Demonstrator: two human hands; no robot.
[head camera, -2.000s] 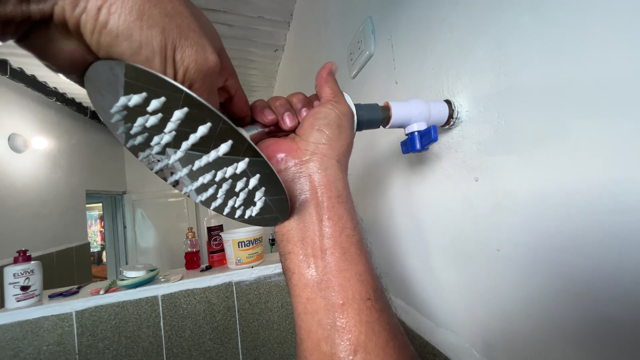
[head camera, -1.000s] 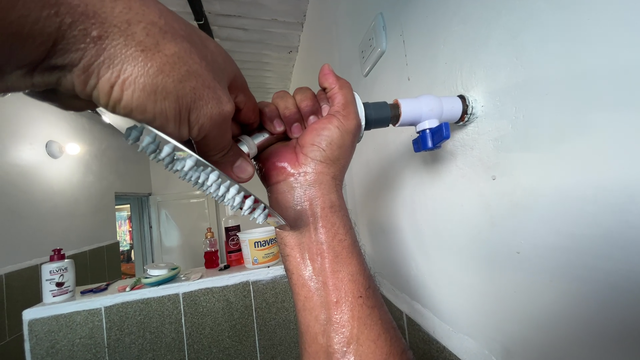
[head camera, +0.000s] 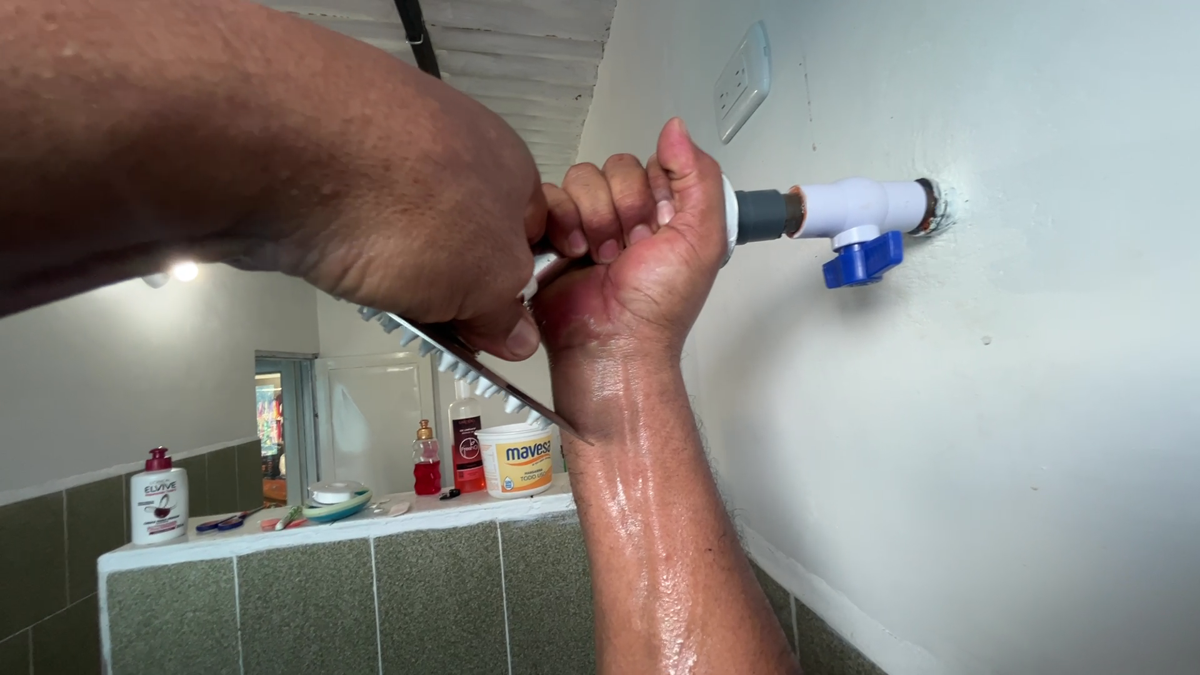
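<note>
My left hand (head camera: 422, 206) reaches in from the upper left, its thumb and fingers closed at the metal neck (head camera: 541, 272) behind a round shower head (head camera: 469, 366). The head is tilted nearly edge-on, pale rubber nozzles facing down and left; its lower edge overlaps my right wrist. My right hand (head camera: 647, 216), palm towards me and thumb up, has its fingers curled around the shower arm, mostly hidden. Past it come a white flange (head camera: 728, 220), a grey coupling (head camera: 761, 216) and a white plastic ball valve (head camera: 858, 206) with a blue handle (head camera: 862, 260), at the wall.
Below, a green-tiled half wall (head camera: 441, 581) carries a pump bottle (head camera: 159, 497), scissors (head camera: 223, 522), two bottles of red liquid (head camera: 427, 459) (head camera: 468, 445) and a white tub (head camera: 517, 459). An outlet plate (head camera: 743, 82) is on the right wall (head camera: 1031, 422).
The shower head has turned from showing its nozzle face to nearly edge-on. My left hand has shifted over its back, beside the neck. My right hand keeps its hold. The view has shifted slightly.
</note>
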